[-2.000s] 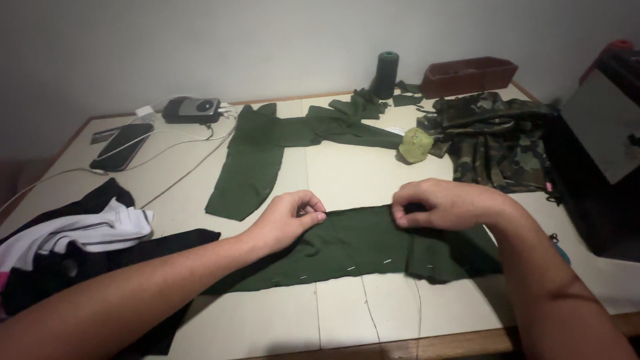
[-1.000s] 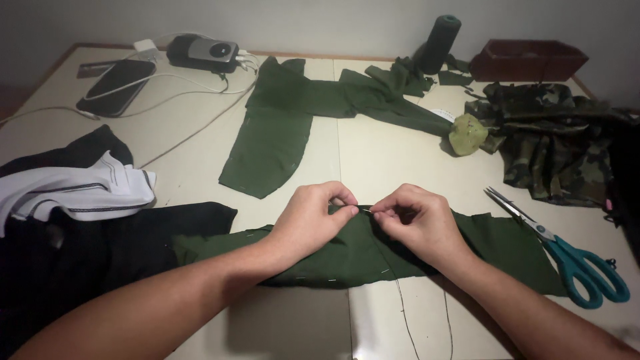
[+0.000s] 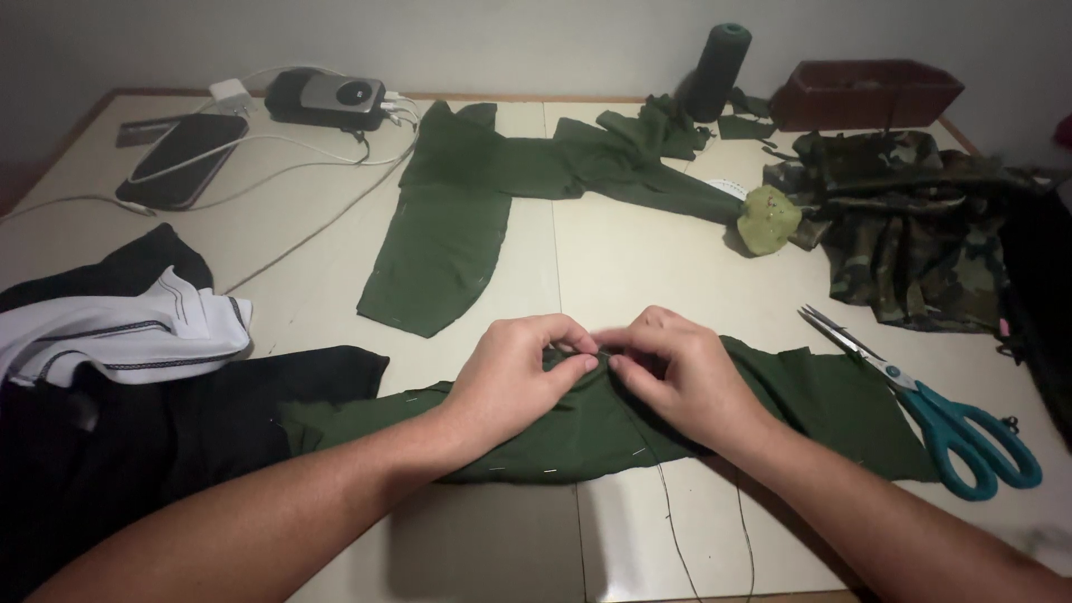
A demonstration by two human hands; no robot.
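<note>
Both hands meet at the upper edge of a dark green fabric piece, which lies across the front of the table with several pins along its lower edge. My left hand pinches the edge between thumb and forefinger. Close beside it, my right hand pinches at the same spot, where a thin sliver, perhaps a needle, shows between the fingertips. Dark thread hangs from the fabric over the front of the table. Teal-handled scissors lie at the right, slightly apart at the blades, their handles by the fabric's right end.
More green fabric lies behind, next to a yellow-green pincushion. A thread cone, a brown box and camouflage cloth stand or lie back right. At left are a phone, a power bank, cables and black-and-white garments.
My hands were apart on the fabric's upper edge two seconds ago; they have come together there. The view has shifted, bringing the scissors fully into sight.
</note>
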